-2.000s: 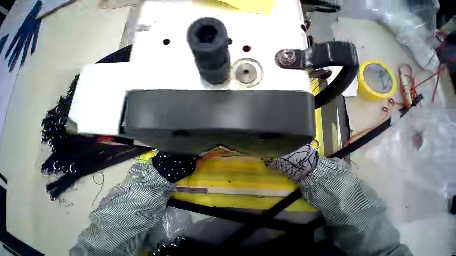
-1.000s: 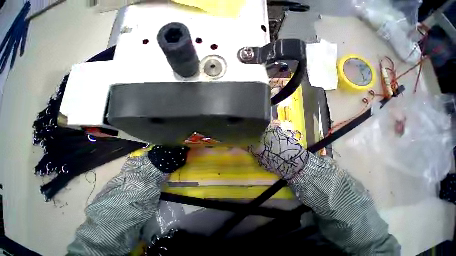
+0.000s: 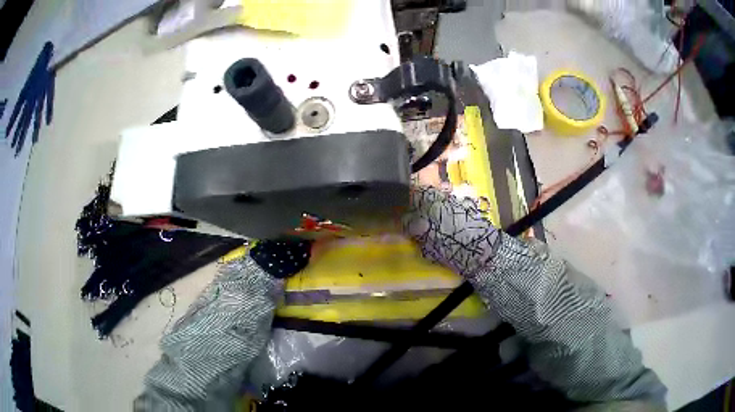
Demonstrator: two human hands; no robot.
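The sewing machine (image 3: 290,173) fills the centre, its dark grey front cover with a red logo hiding the needle area. My left hand (image 3: 310,248) lies under the cover's lower edge; its black dotted cuff shows, but the fingers are mostly hidden. My right hand (image 3: 409,233) is beside the right lower edge of the cover, in a pale cuff with dark lines; its fingers are blurred and partly hidden. What either hand holds cannot be seen. A yellow-taped surface (image 3: 363,278) lies below the hands. Black straps (image 3: 411,334) cross in front of it.
A fan of black straps with silvery ends (image 3: 149,257) lies left of the machine. At right are a yellow tape roll (image 3: 571,102), white scrap (image 3: 516,88), orange-red cord (image 3: 629,105) and clear plastic bag (image 3: 645,217). More dark strips (image 3: 32,100) lie far left.
The view has shifted, and the machine head stands further left than in the oldest frame, showing more of the yellow-edged plate. My right hand has come out from under the cover's right side.
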